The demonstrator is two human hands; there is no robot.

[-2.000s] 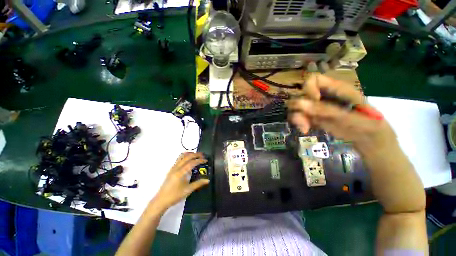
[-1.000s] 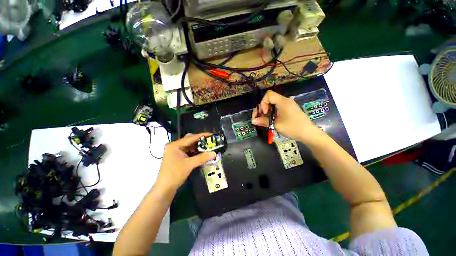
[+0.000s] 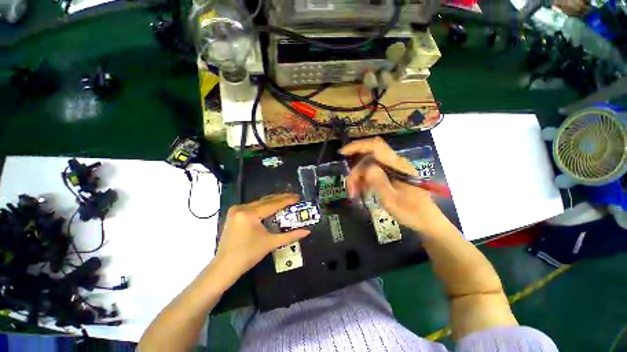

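Note:
My left hand [image 3: 251,230] holds an open power adapter [image 3: 300,216], circuit side up, over the left test socket [image 3: 288,258] on the black test board [image 3: 309,268]. My right hand [image 3: 385,185] is blurred over the right test socket [image 3: 386,227]; a red and black pen-like probe [image 3: 418,181] lies in its grip, red end pointing right. A green test circuit board [image 3: 333,187] in a clear box sits between the hands, partly behind the right fingers. A narrow terminal strip [image 3: 335,228] lies below it.
A tangled adapter pile [image 3: 41,261] lies on the left white sheet [image 3: 155,275]. Another open adapter [image 3: 184,152] sits near its top edge. Instruments [image 3: 330,62] and a glass bulb [image 3: 230,42] stand behind the board. A white sheet [image 3: 491,172] and fan [image 3: 590,146] are at right.
Since two seconds ago, my left hand has moved from the board's left edge onto the left socket with an adapter. Since one second ago, the probe has swung from upright to slanting right.

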